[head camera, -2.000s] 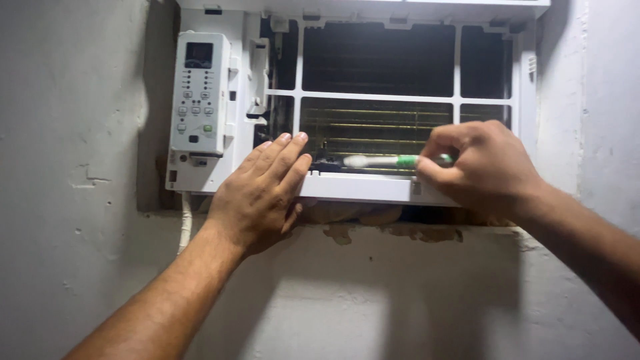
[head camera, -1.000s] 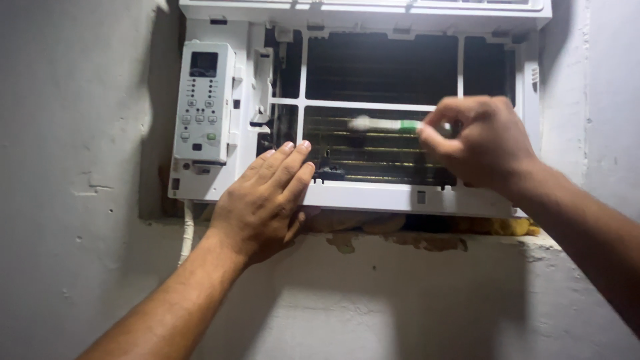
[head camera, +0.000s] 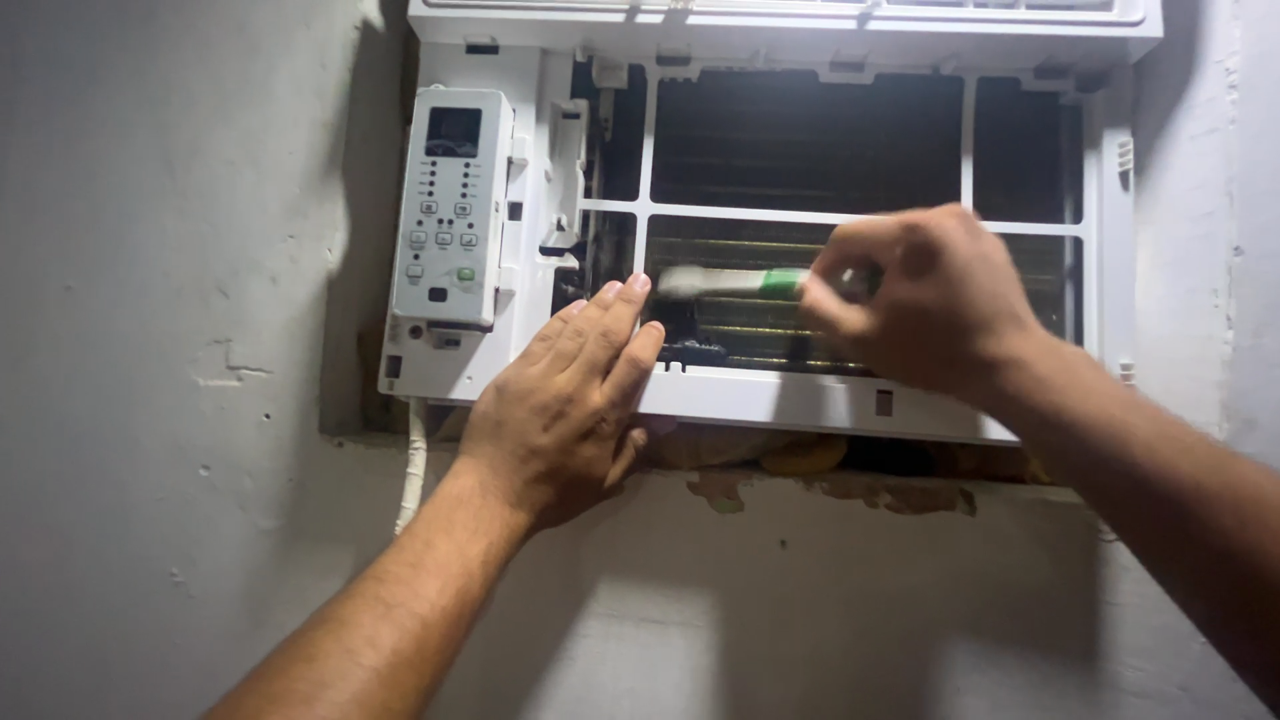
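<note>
My right hand (head camera: 915, 295) is closed around the handle of a white and green brush (head camera: 735, 282), probably a toothbrush; motion blurs both. The brush lies roughly level in front of the dark finned coil (head camera: 800, 240) of a window air conditioner, its head near the left upright of the white grille frame (head camera: 805, 215). Whether the bristles touch the fins cannot be told. My left hand (head camera: 570, 405) rests flat, fingers together and pointing up, on the lower left of the unit's white plastic housing (head camera: 760, 400). It holds nothing.
A control panel (head camera: 452, 205) with buttons and a small dark display is at the unit's left. The raised front cover (head camera: 780, 25) spans the top. A pale cable (head camera: 412, 470) hangs below. The wall opening's lower edge (head camera: 850, 490) has chipped plaster.
The brush and my right hand have moved left and down along the coil since one second ago. My left hand has stayed on the housing.
</note>
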